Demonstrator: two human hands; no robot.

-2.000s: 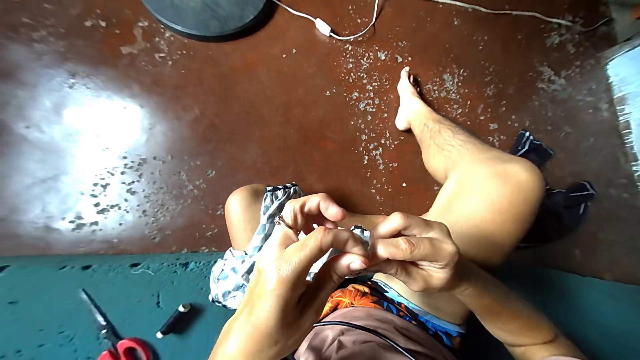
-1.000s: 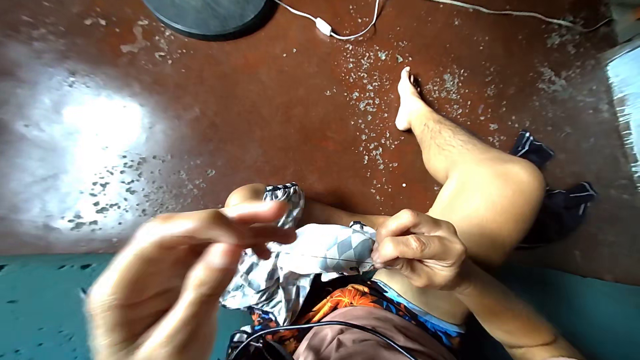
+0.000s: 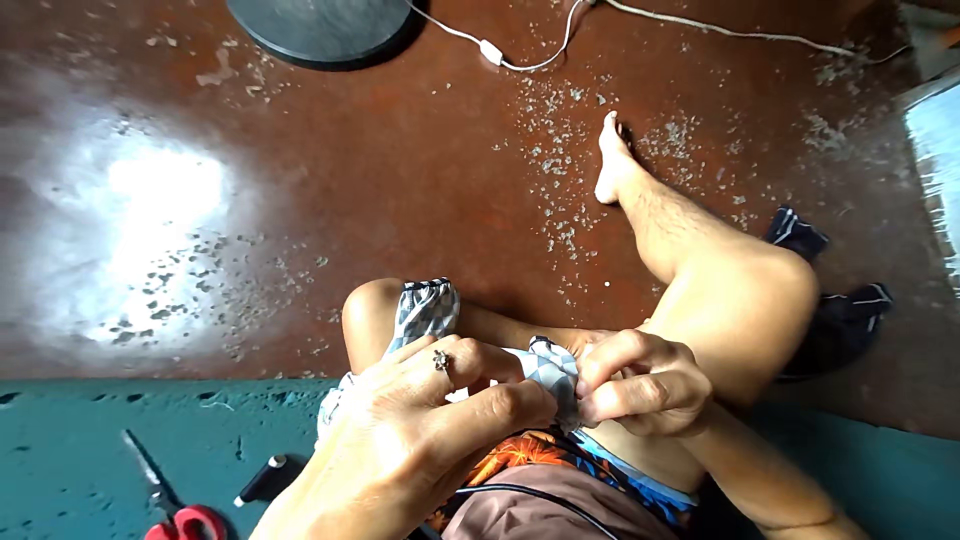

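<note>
A light checkered cloth garment (image 3: 426, 309) with a dark-stitched edge lies over my lap and one knee. My left hand (image 3: 442, 427), wearing a ring with a small ornament, is over the cloth with thumb and forefinger close together; whether it pinches cloth or something thin is hidden. My right hand (image 3: 649, 382) pinches a bunched part of the checkered cloth between thumb and fingers, just right of the left hand. Red-handled scissors (image 3: 176, 510) lie at the lower left, beside a spool of black thread (image 3: 271, 478).
The scissors and spool rest on a teal ledge (image 3: 75, 442). Beyond it is a worn reddish floor (image 3: 420, 165) with a round black base (image 3: 330, 30) and a white cable (image 3: 491, 52). Dark clothing (image 3: 840, 330) lies right of my bent leg.
My left hand was beside the right hand at the cloth, swung out to the left and nearer the camera, and is now back close to the right hand. The right hand stays at the cloth.
</note>
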